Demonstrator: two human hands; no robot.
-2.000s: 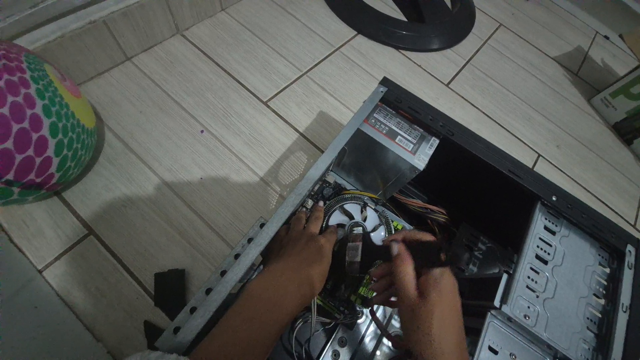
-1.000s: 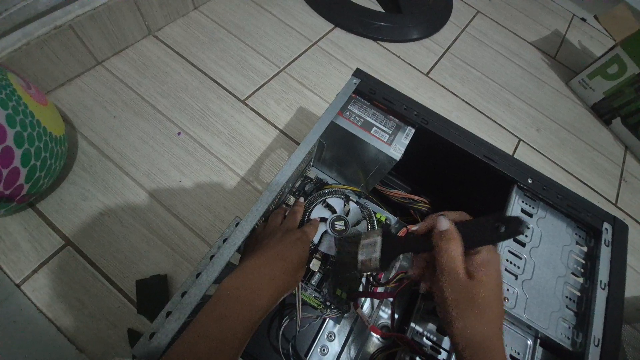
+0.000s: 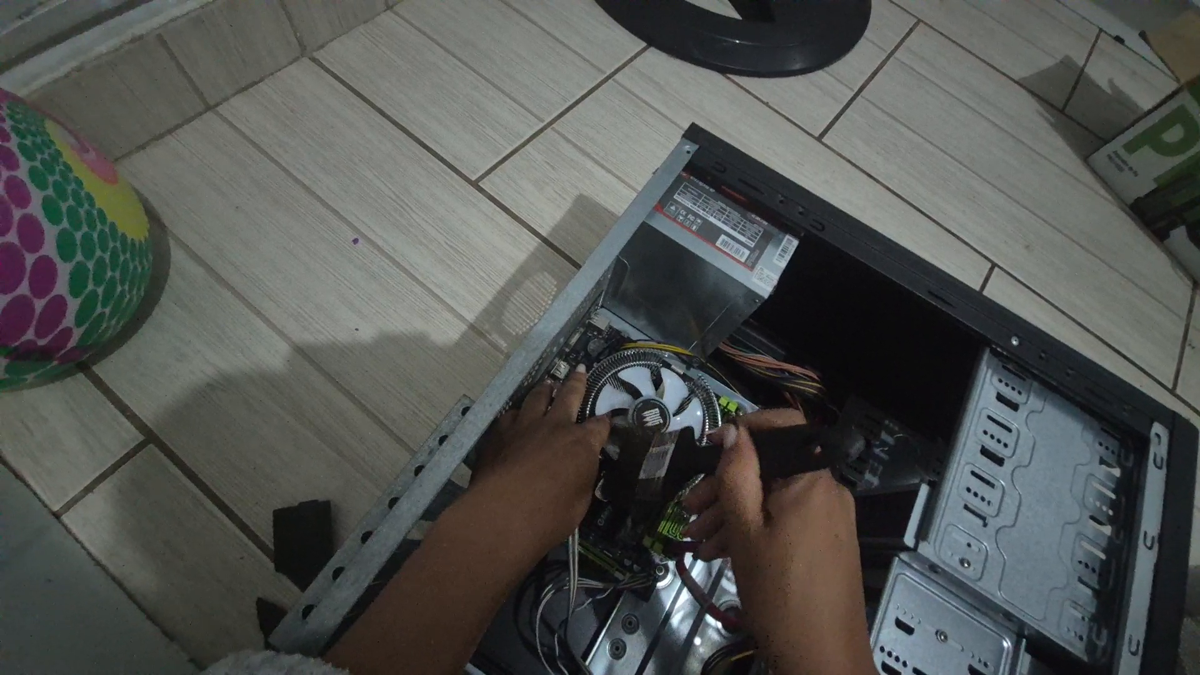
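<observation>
An open computer case [image 3: 848, 225] lies on its side on the tiled floor. My right hand [image 3: 783, 506] grips a black-handled brush [image 3: 764, 453], whose dark bristles and metal band lie over the motherboard by the lower edge of the CPU cooler fan [image 3: 650, 398]. The fan has white blades and a round silver heatsink. My left hand [image 3: 544, 459] rests at the fan's left side, holding nothing that I can see, its fingers on the board's edge near the rear ports. Above the fan is the power supply [image 3: 698, 267], with a label, its cables running off to the right.
Metal drive bays [image 3: 1041, 506] fill the right part of the case. A ball-like object with coloured dots [image 3: 66, 253] stands at the left. A black round base [image 3: 741, 37] is at the top, a green and white box [image 3: 1158, 150] at the right. Dark pieces [image 3: 302, 542] lie beside the case.
The brush has changed its angle: one second ago its handle pointed up to the right, and now it lies more level and nearer the fan. My left hand has stayed beside the fan.
</observation>
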